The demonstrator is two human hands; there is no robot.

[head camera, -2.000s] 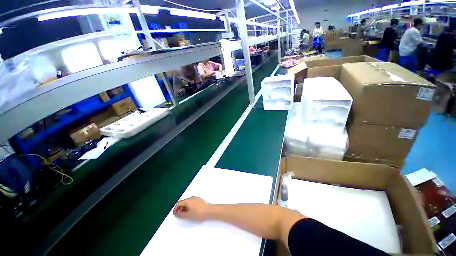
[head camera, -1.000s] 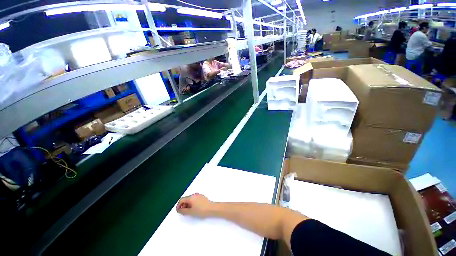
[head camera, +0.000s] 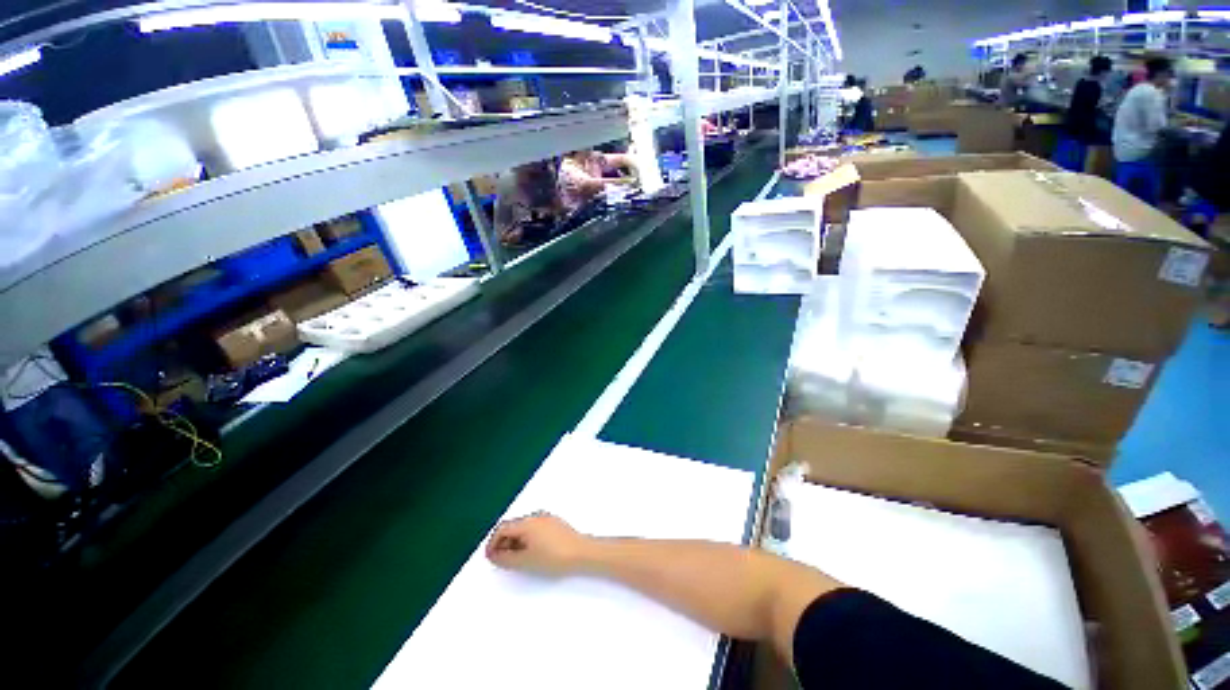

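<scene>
My right hand rests on the white bench sheet beside the conveyor, with its fingers curled in. No object shows in it. My bare forearm and dark sleeve reach in from the lower right, across the rim of the open carton. A white divider sheet lies flat inside that carton. A clear plastic bag end sticks up at the carton's left inner edge. My left hand is not in view.
The green conveyor belt runs along the left. White blister trays and sealed cartons are stacked behind the open carton. A white moulded tray lies across the belt. Several people are in the background.
The view has shifted slightly, so the scene sits a little further right. My right hand stays curled on the sheet. Nothing was taken hold of or let go.
</scene>
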